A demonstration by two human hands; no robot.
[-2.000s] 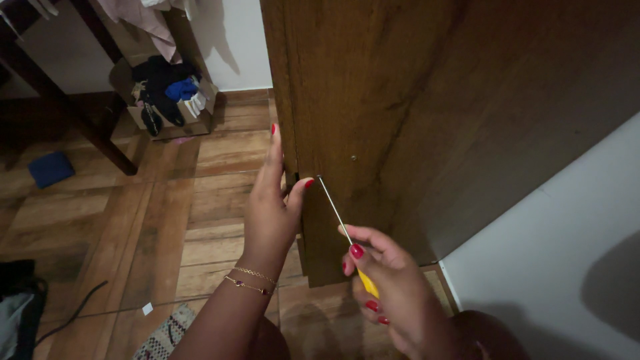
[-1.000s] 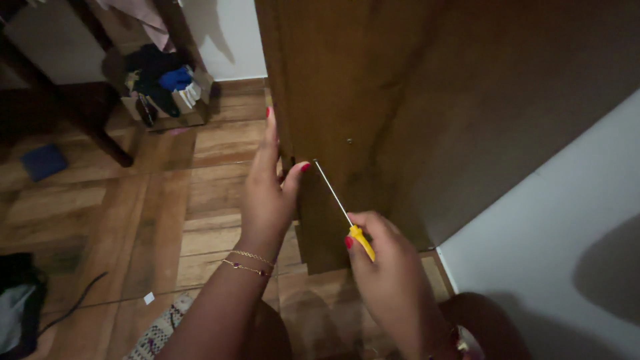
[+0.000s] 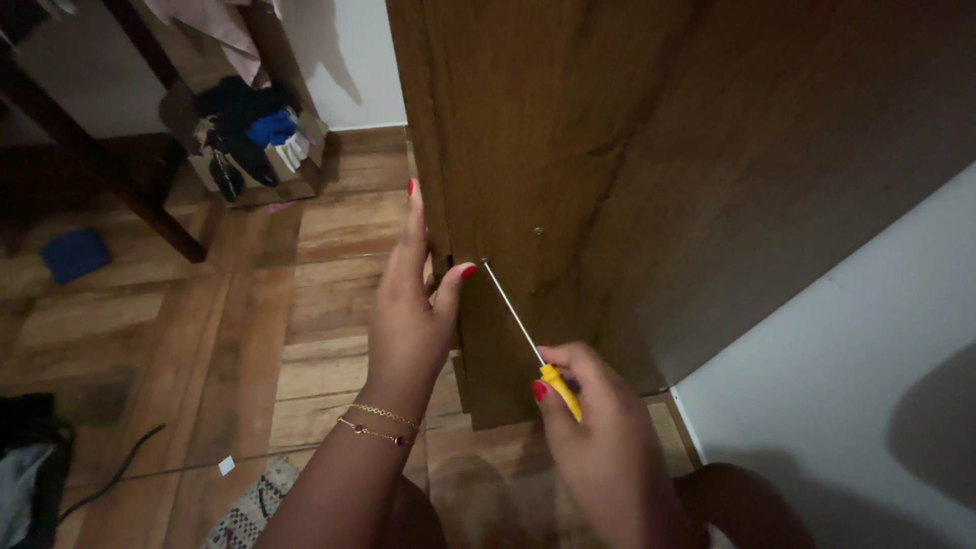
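Note:
My right hand (image 3: pixel 598 427) grips the yellow handle of a screwdriver (image 3: pixel 560 390). Its thin metal shaft points up and left, and the tip meets a screw (image 3: pixel 484 261) near the left edge of a dark wooden furniture panel (image 3: pixel 579 152). My left hand (image 3: pixel 415 290) lies along that edge, fingers extended and thumb on the panel face just left of the screw; part of the fingers is hidden behind the edge. A second small screw or hole (image 3: pixel 538 230) shows up and right of the tip.
A white wall (image 3: pixel 839 366) stands at the right. On the tiled floor (image 3: pixel 328 305) are a cardboard box (image 3: pixel 263 191) of clothes, a dark table leg (image 3: pixel 164 229), a blue folded item (image 3: pixel 75 255), a black cable (image 3: pixel 114 476) and a patterned woven mat (image 3: pixel 255 503).
My right hand has shifted its hold around the yellow handle. The screwdriver's tip stays at the same screw, and my left hand remains at the panel's edge.

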